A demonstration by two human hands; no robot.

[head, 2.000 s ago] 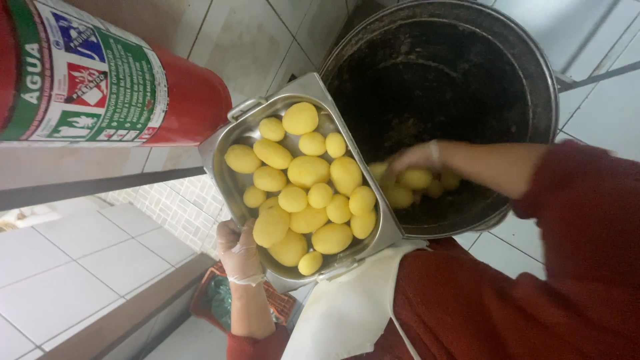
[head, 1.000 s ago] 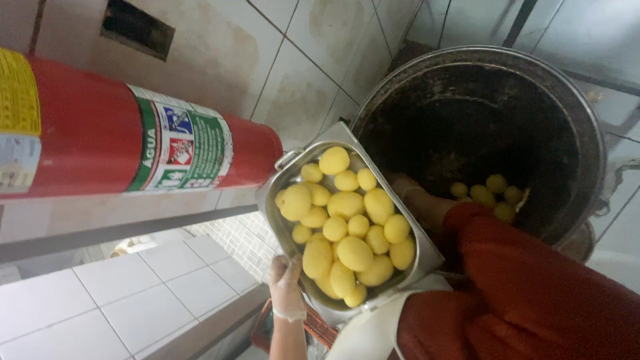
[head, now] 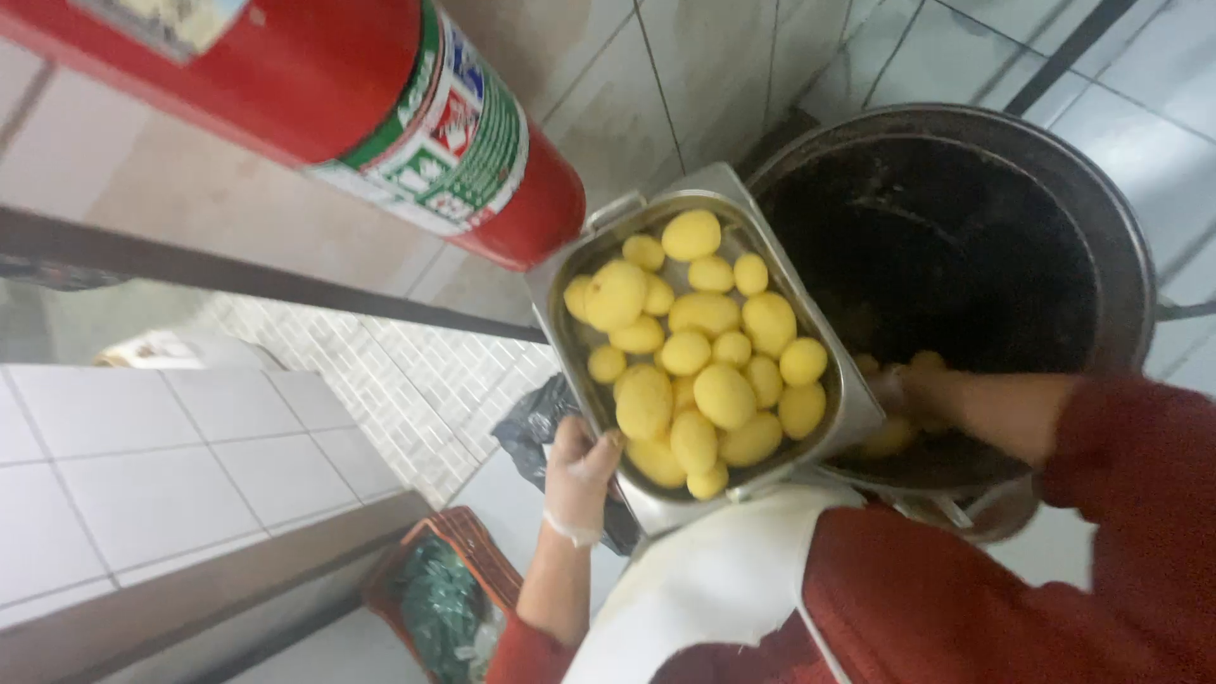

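A rectangular steel pan point(head: 850, 418) full of peeled potatoes point(head: 701, 313) is tilted at the centre, close against a large dark metal pot point(head: 959, 218) on the right. My left hand point(head: 581, 465), in a clear glove, grips the pan's near left edge, thumb on the rim. Deep in the pot's lower part, my right hand point(head: 898, 385) is among several potatoes point(head: 888, 437); it is blurred and dark, so its fingers and any hold cannot be made out. A white apron point(head: 722, 560) lies against the pan's lower edge.
A red fire extinguisher point(head: 541, 204) hangs at the upper left, nearly touching the pan's corner. Below are an orange plastic crate point(head: 475, 551) holding green plastic and a black plastic bag point(head: 537, 413). A white tiled low wall point(head: 171, 456) stands at the left.
The view has shifted. My right hand, hidden behind the pan's edge a second ago, now shows among the potatoes in the pot. My left hand keeps its hold on the pan.
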